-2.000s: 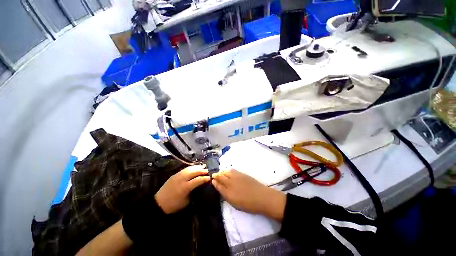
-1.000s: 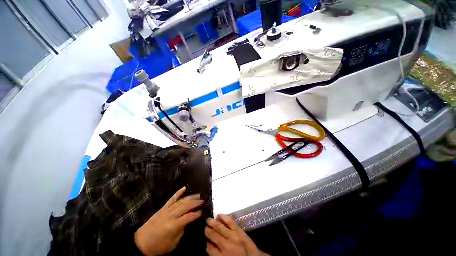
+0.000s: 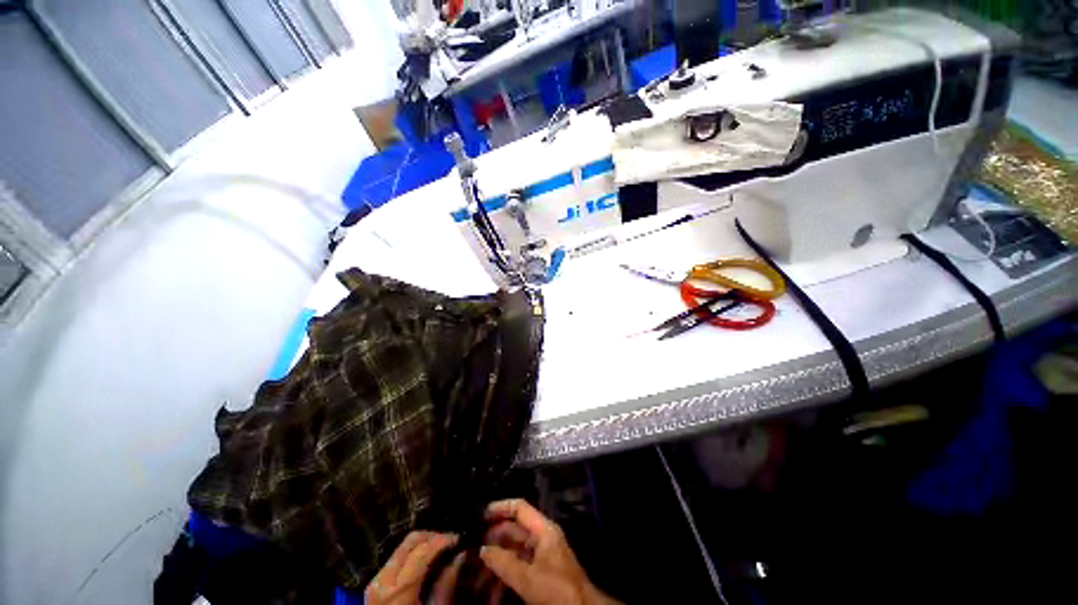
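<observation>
The dark plaid garment piece [image 3: 367,402] spreads over the left of the white table and hangs over its front edge. Its right edge, a plain dark strip [image 3: 511,366], runs up to the presser foot [image 3: 532,284] of the white sewing machine [image 3: 579,195]. My left hand [image 3: 416,570] and my right hand [image 3: 530,553] are close together at the bottom, below the table edge. Both hold the lower end of the dark cloth with curled fingers. My fingertips are partly hidden in the cloth, and both hands are cut off by the lower edge.
Scissors with red and yellow-orange loops [image 3: 739,284] and black thread snips [image 3: 697,317] lie right of the needle. Black straps [image 3: 816,313] cross the table. A ruler strip [image 3: 709,411] lines the front edge. Cream cloth [image 3: 757,140] covers part of the arm. Blue bins [image 3: 384,177] stand behind.
My hands have moved from the presser foot down the garment to below the table edge and closed on the cloth there. The view has shifted, and more of the plaid piece shows.
</observation>
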